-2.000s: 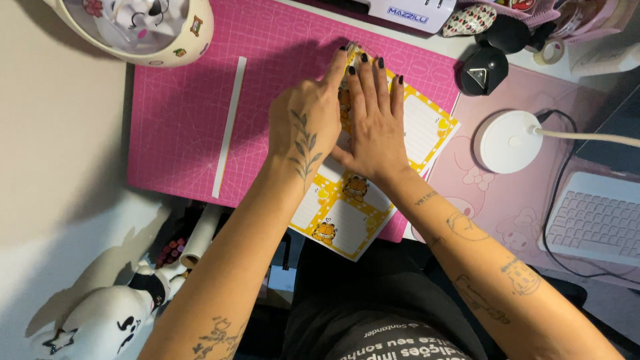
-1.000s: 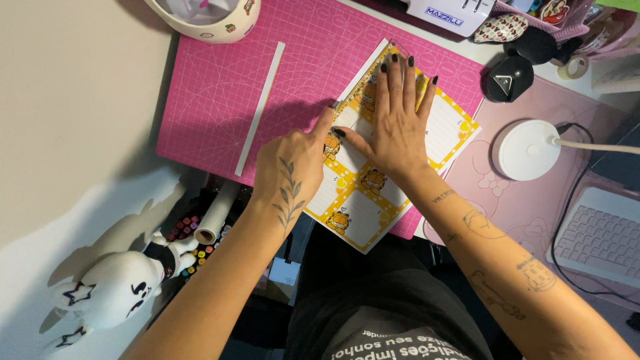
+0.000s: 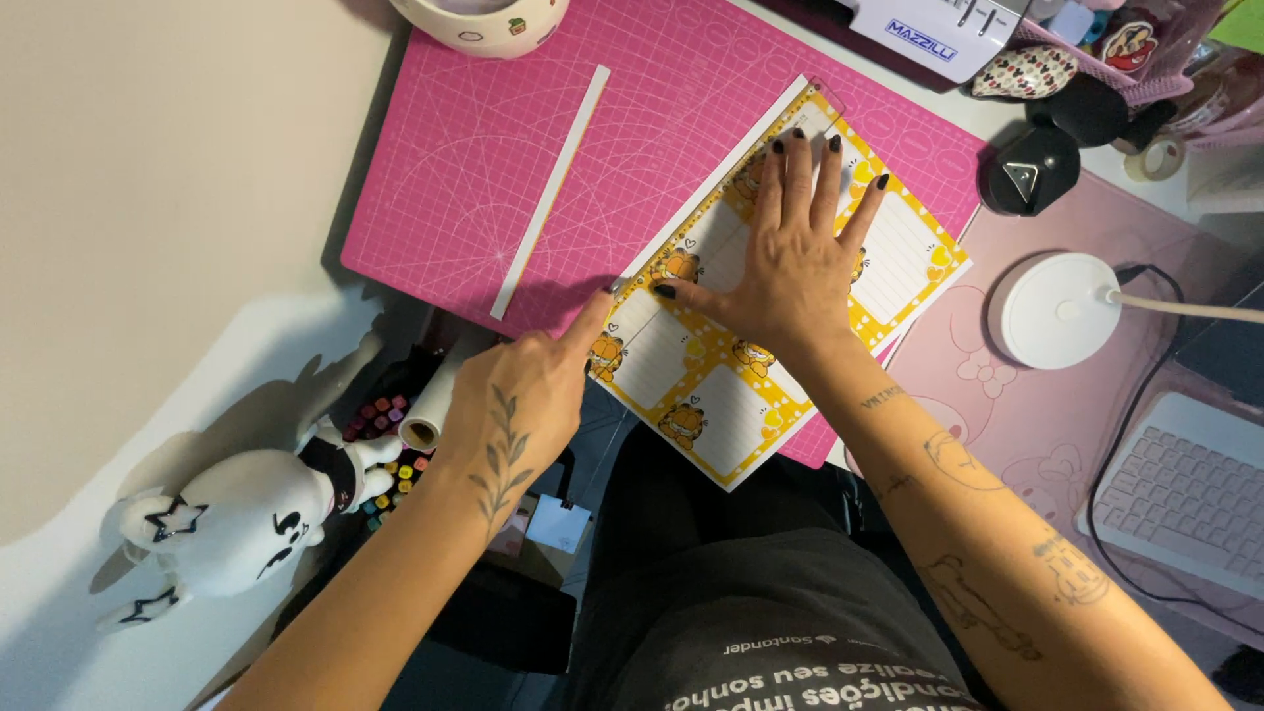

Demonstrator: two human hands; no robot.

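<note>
A printed sheet point(image 3: 889, 262) with yellow borders, orange cartoon cats and lined boxes lies slanted on a pink cutting mat point(image 3: 464, 188). Along its upper left edge lies a clear ruler point(image 3: 713, 193), and beyond that a white paper margin shows. My right hand point(image 3: 802, 259) presses flat over ruler and sheet, fingers apart. My left hand point(image 3: 533, 390) is closed around a slim tool, mostly hidden, whose tip meets the ruler's edge; its kind I cannot tell. A loose white paper strip point(image 3: 550, 193) lies on the mat to the left.
A white bowl point(image 3: 484, 25) stands at the mat's top edge, a white Mazzilli device point(image 3: 918, 35) at top right. Right of the mat are a black case point(image 3: 1030, 170), a round white lamp base point(image 3: 1055, 308) and a keyboard point(image 3: 1195, 484). A white plush toy point(image 3: 247, 513) and markers point(image 3: 380, 417) are lower left.
My left hand has moved down along the ruler's edge toward me, from near its top end. The white margin beside the ruler shows more than before. My right hand stays pressed on the sheet.
</note>
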